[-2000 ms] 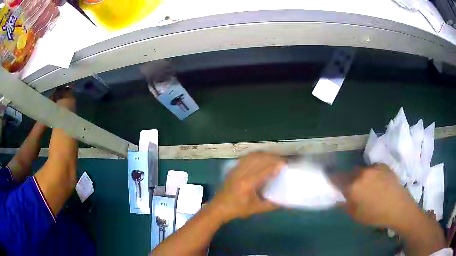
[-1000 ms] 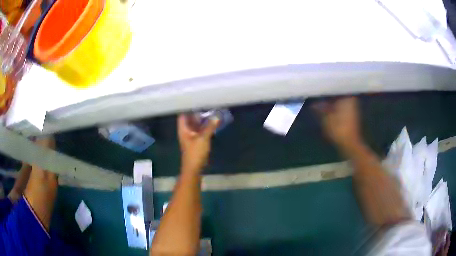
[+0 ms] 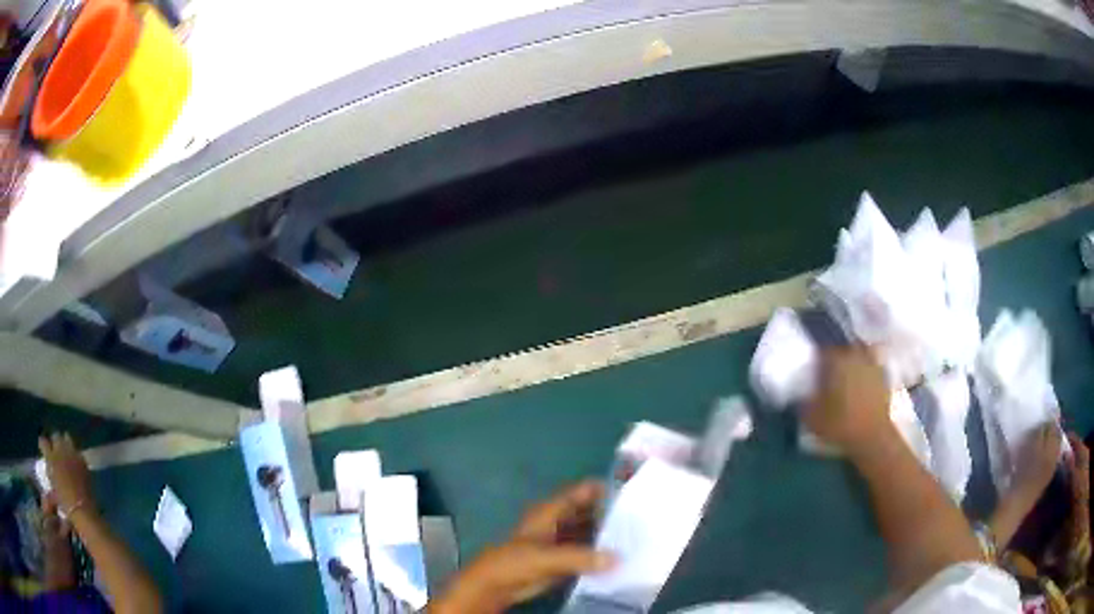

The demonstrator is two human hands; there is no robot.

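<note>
My left hand (image 3: 534, 549) holds a white carton (image 3: 651, 518) low in the centre, over the green bench. The carton's end flaps stand open at its upper end. My right hand (image 3: 854, 402) is closed around a white wrapped product (image 3: 786, 357) at the left side of the wrapped pile (image 3: 918, 288); its fingertips are blurred. Pale blue and white cartons (image 3: 274, 492) with a dark handled product printed on them lie left of my left hand, some with raised white flaps.
The pale rail (image 3: 540, 357) separates bench and dark green conveyor (image 3: 576, 240), which carries cartons (image 3: 180, 336) at left. A raised white shelf holds a yellow-orange tub (image 3: 120, 102). A neighbour's hand (image 3: 66, 468) is at left, another person's hand (image 3: 1034, 462) at right. A paper slip (image 3: 172, 523) lies left.
Both my hands have come back from over the conveyor. My left hand now holds an open carton above the bench, and my right hand has hold of a wrapped product. The camera view has tilted.
</note>
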